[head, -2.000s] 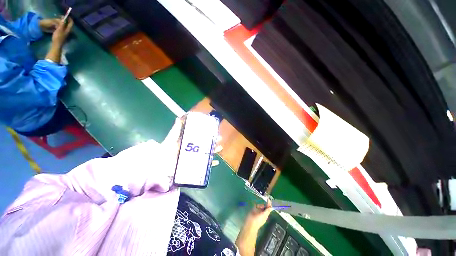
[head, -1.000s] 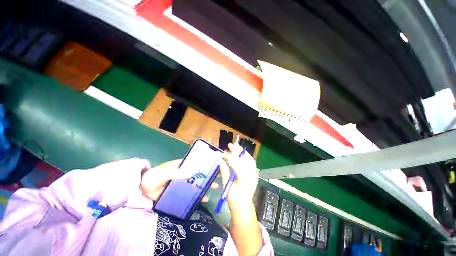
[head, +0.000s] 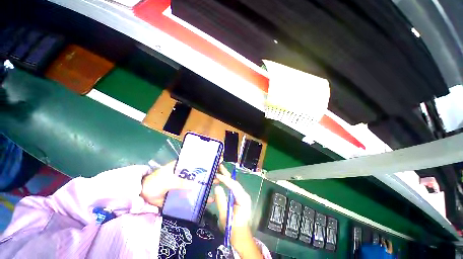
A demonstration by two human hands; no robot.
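Note:
A smartphone [head: 194, 174] with a lit white and blue screen showing "5G" is held up in front of me, tilted. My left hand [head: 155, 186] holds it at its left side, with the thumb over the lower screen. My right hand [head: 234, 208] is at the phone's right edge; a blue pen [head: 230, 207] lies along it, held in the fingers. Whether the right fingertips touch the phone is hard to tell.
Dark phones [head: 177, 118] lie on a tan wooden board [head: 201, 125] behind. A phone tray [head: 270, 228] with several phones is at right. A white-edged shelf [head: 213, 60] with a yellow paper pad [head: 297, 93] crosses above; a grey bar [head: 355, 163] runs at right.
The phone has turned more upright and its screen now shows "5G" again. My right hand has moved slightly down, and the pen stands more upright. The view has stayed nearly the same since one second ago.

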